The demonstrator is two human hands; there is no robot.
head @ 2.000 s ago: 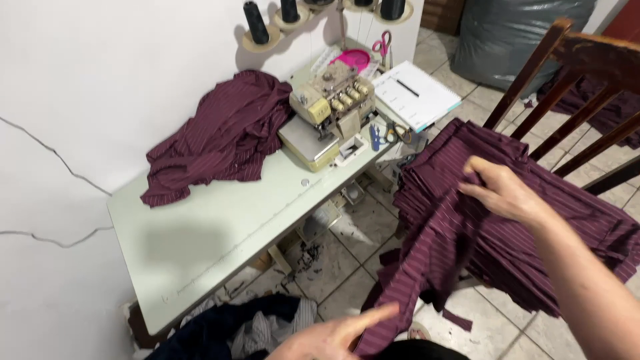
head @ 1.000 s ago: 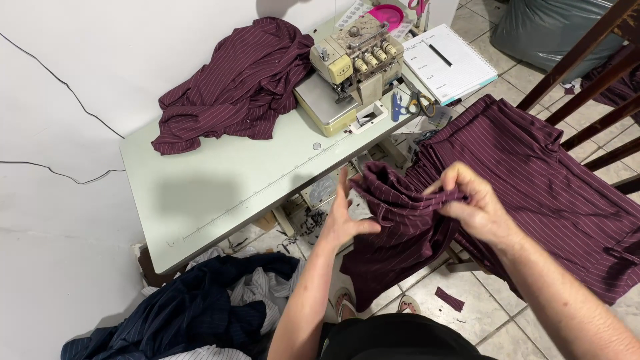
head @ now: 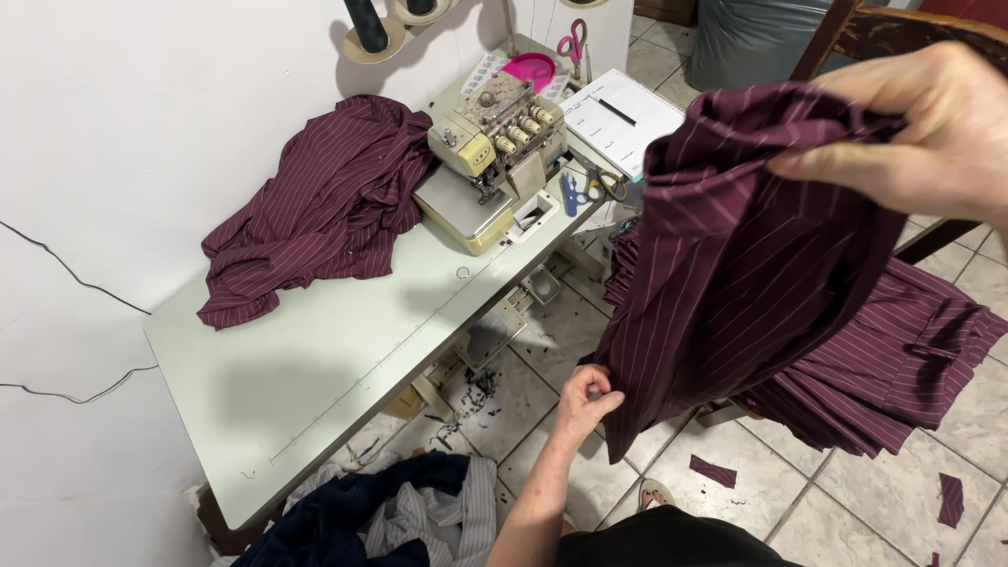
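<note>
A burgundy pinstriped garment (head: pixel 709 260) hangs from my right hand (head: pixel 921 134), whose fingers and thumb pinch its gathered upper edge at the upper right. Lower down, my left hand (head: pixel 587 402) has thumb and fingertips at the garment's left edge. Behind it, more of the same striped fabric (head: pixel 890 362) lies in a folded stack over the chair seat. Another burgundy striped piece (head: pixel 323 205) is heaped on the sewing table (head: pixel 331 378), left of an overlock sewing machine (head: pixel 500 150).
Thread snips (head: pixel 569 193), scissors (head: pixel 606 185) and a notebook (head: pixel 622 118) with a pen lie right of the machine. A wooden chair (head: pixel 913 31) stands at right. Navy and grey fabric (head: pixel 378 520) is piled below the table; fabric scraps (head: pixel 713 471) lie on the tiled floor.
My right hand has raised the garment to the upper right, so it now hangs down. My left hand, apart from the gathered edge a second ago, is now at the garment's lower left edge.
</note>
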